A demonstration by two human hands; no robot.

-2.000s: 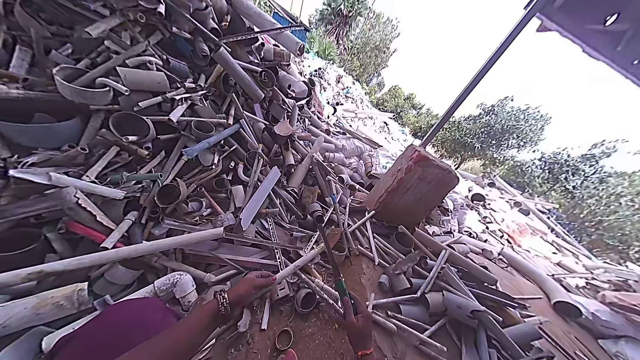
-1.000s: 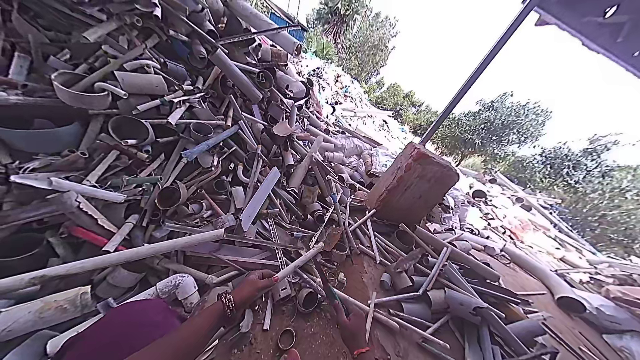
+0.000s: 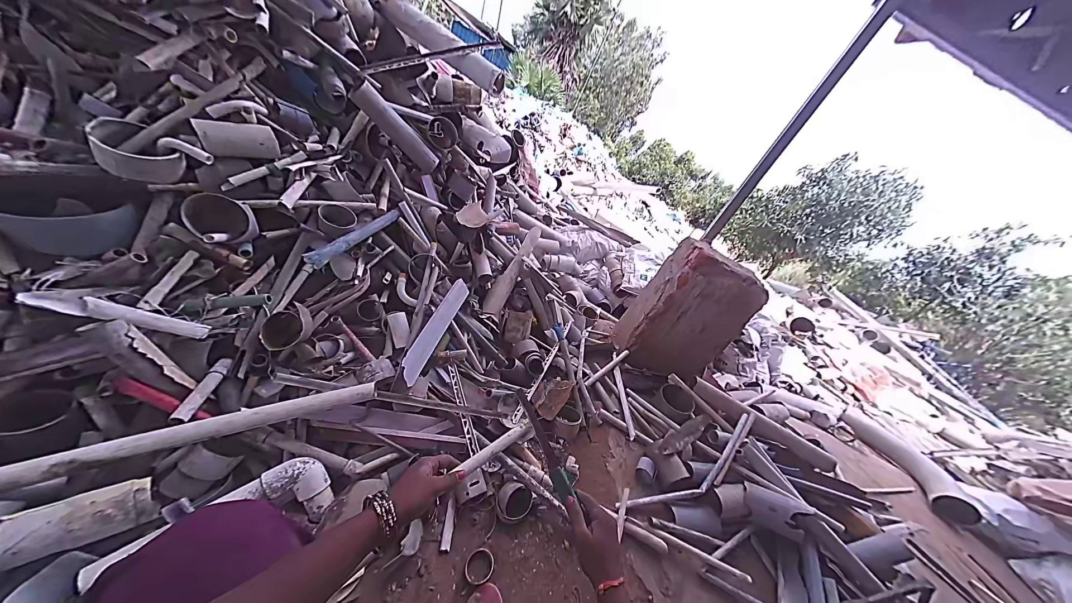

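My left hand, a beaded bracelet at its wrist, grips the near end of a short pale plastic pipe, which points up and to the right. My right hand, with a red thread at the wrist, is closed on the green handle of a long dark curved blade. The blade rises past the far end of the pipe; whether the two touch cannot be told. Below the hands a short pipe ring lies on brown earth.
Scrap plastic pipes heap up steeply at left and ahead. A block with a metal pole in it stands right of centre. A long pipe juts in from the left. A wide grey pipe lies at right.
Both hands stay in nearly the same place, holding the pipe and the blade. The blade's angle and my right hand have shifted slightly.
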